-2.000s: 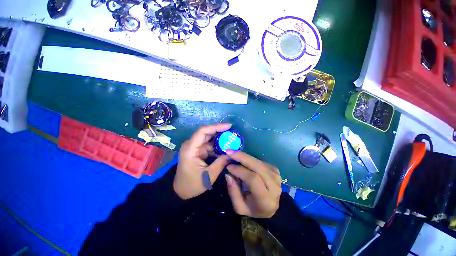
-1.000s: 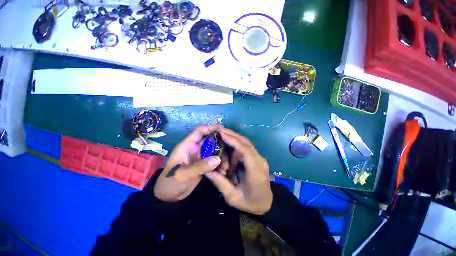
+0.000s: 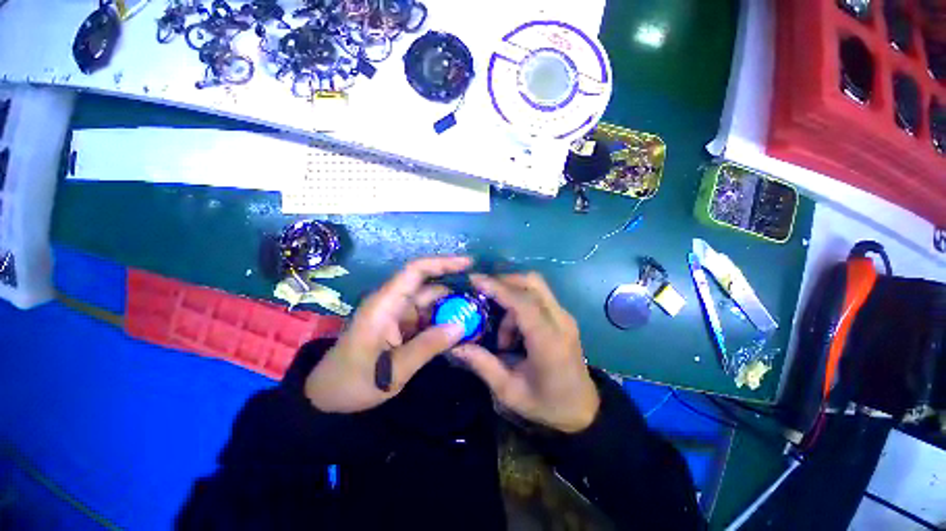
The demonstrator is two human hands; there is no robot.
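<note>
A small round housing (image 3: 457,315) with a dark rim and a bright blue face is held just above the green mat's near edge. My left hand (image 3: 379,347) grips its left side, with the thumb on the face and a dark band on the hand. My right hand (image 3: 539,353) holds its right side, with the thumb at the lower rim and fingers around the far edge. The underside of the housing is hidden by the fingers.
An open wired housing (image 3: 310,247) sits at left beside pale tape (image 3: 313,291). At right lie a silver disc (image 3: 629,306), tweezers (image 3: 712,306) and a green screw box (image 3: 751,202). A white shelf (image 3: 124,62) holds a wire heap and reel (image 3: 549,80). A red tray (image 3: 223,324) is lower left.
The housing has turned from edge-on to face-up, showing its blue face. My hands have opened slightly apart around it. The camera view has shifted a little.
</note>
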